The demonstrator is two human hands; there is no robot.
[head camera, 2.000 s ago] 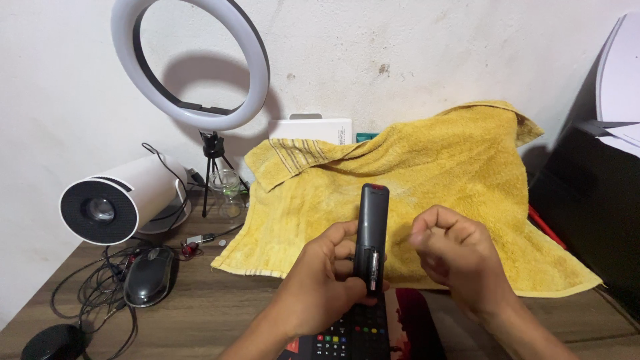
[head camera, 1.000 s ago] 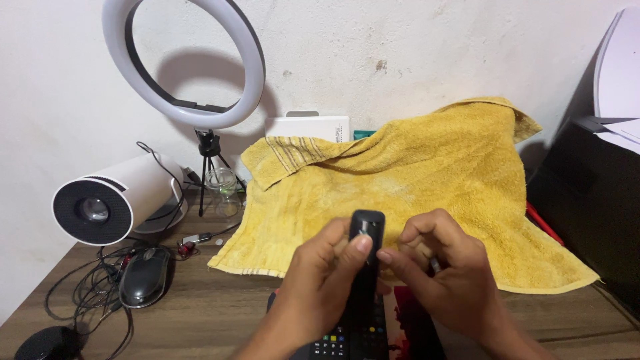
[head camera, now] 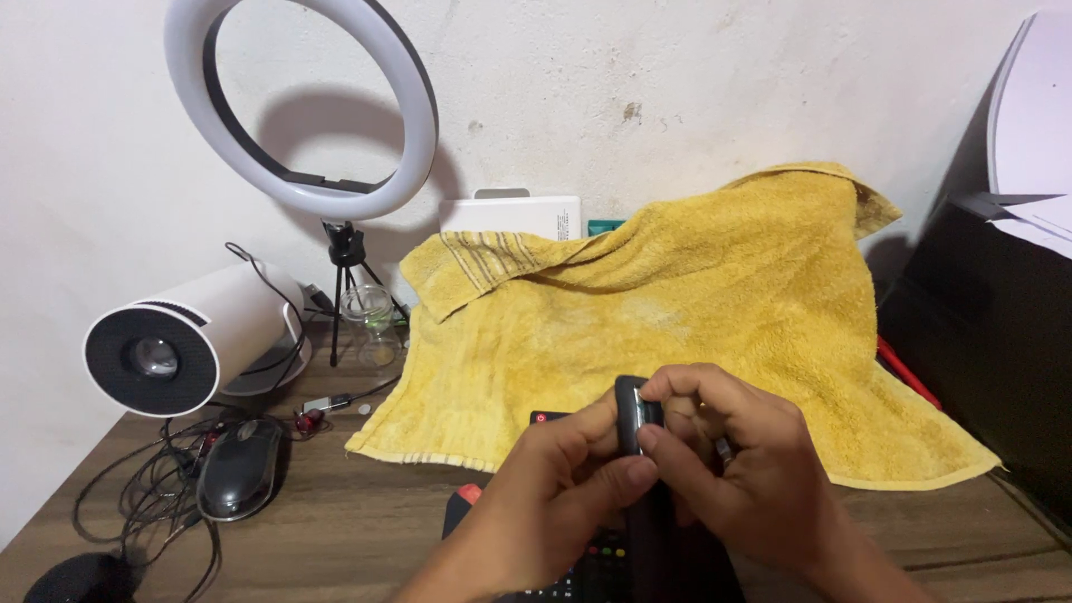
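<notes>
A black remote control point(head camera: 630, 419) is held upright in my left hand point(head camera: 557, 494), thumb across its lower part. A silvery battery point(head camera: 641, 409) shows in the slot near its top. My right hand point(head camera: 737, 469) has its thumb and index finger on that battery, one at each end. A second small shiny piece, seemingly another battery point(head camera: 724, 452), sits among the curled fingers of the right hand; its full shape is hidden. Beneath the hands lies another black remote point(head camera: 607, 553) with coloured buttons, partly covered by my left arm.
A yellow towel point(head camera: 670, 335) covers something behind the hands. At left are a white projector point(head camera: 226, 327), a ring light point(head camera: 423, 109) on a tripod, a clear jar point(head camera: 368, 322), a black mouse point(head camera: 240, 469) and tangled cables point(head camera: 138, 502). A black case-like object point(head camera: 988, 352) stands at right, with papers above.
The right hand, apart from the held remote two seconds ago, now touches it. The remote has turned in the left hand, and the battery shows near its top instead of its lower part.
</notes>
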